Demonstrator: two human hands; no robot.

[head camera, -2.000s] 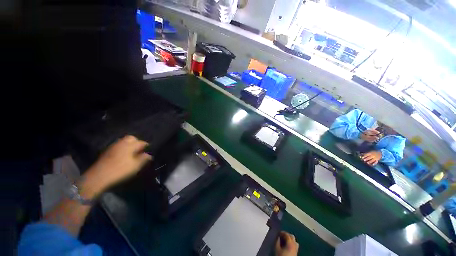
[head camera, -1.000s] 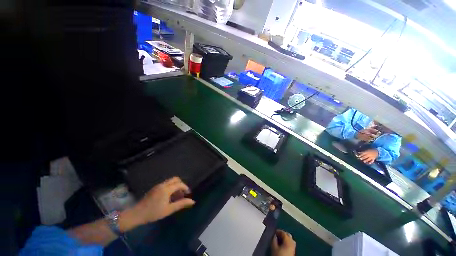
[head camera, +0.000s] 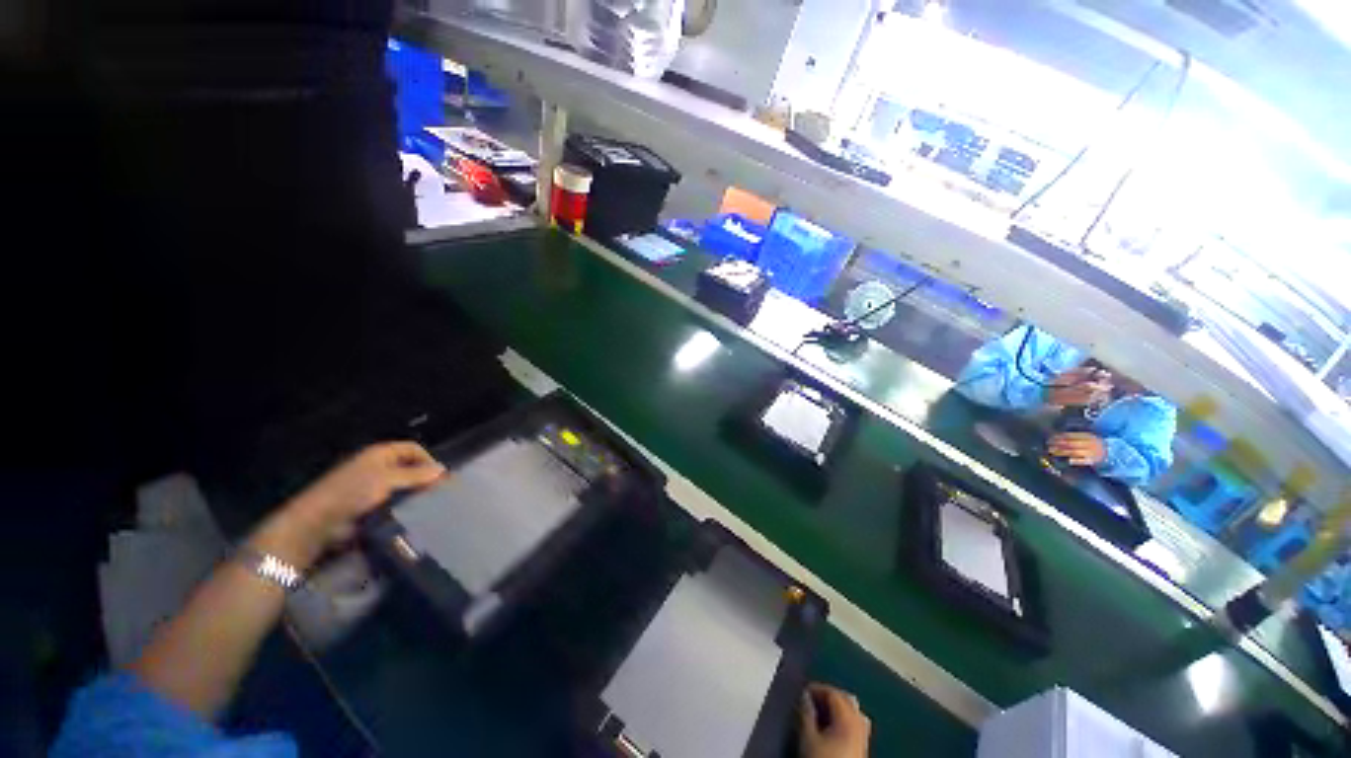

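Two open tablets in black trays lie side by side on the bench. The left tablet [head camera: 496, 511] has a silver battery and a board with a yellow sticker [head camera: 572, 437] at its top end. My left hand [head camera: 363, 486] has its fingers on that tray's left edge. The right tablet [head camera: 694, 669] shows a silver battery; its top end is dark, with no yellow sticker visible. My right hand [head camera: 834, 724], cut off by the lower edge, is curled at the right edge of its black tray [head camera: 796, 629], fingertips partly hidden.
A pale rail [head camera: 896, 649] separates the bench from the green belt [head camera: 652, 360], which carries two trayed tablets [head camera: 800, 421], [head camera: 975, 548]. Dark stacked trays [head camera: 222, 296] fill the left. A white block [head camera: 1059, 729] stands lower right. A person in a blue smock [head camera: 1022, 367] works across.
A tablet with a yellow-stickered board now lies where an empty black tray showed. The yellow sticker no longer shows on the right unit. My left hand has moved left to the tray's edge.
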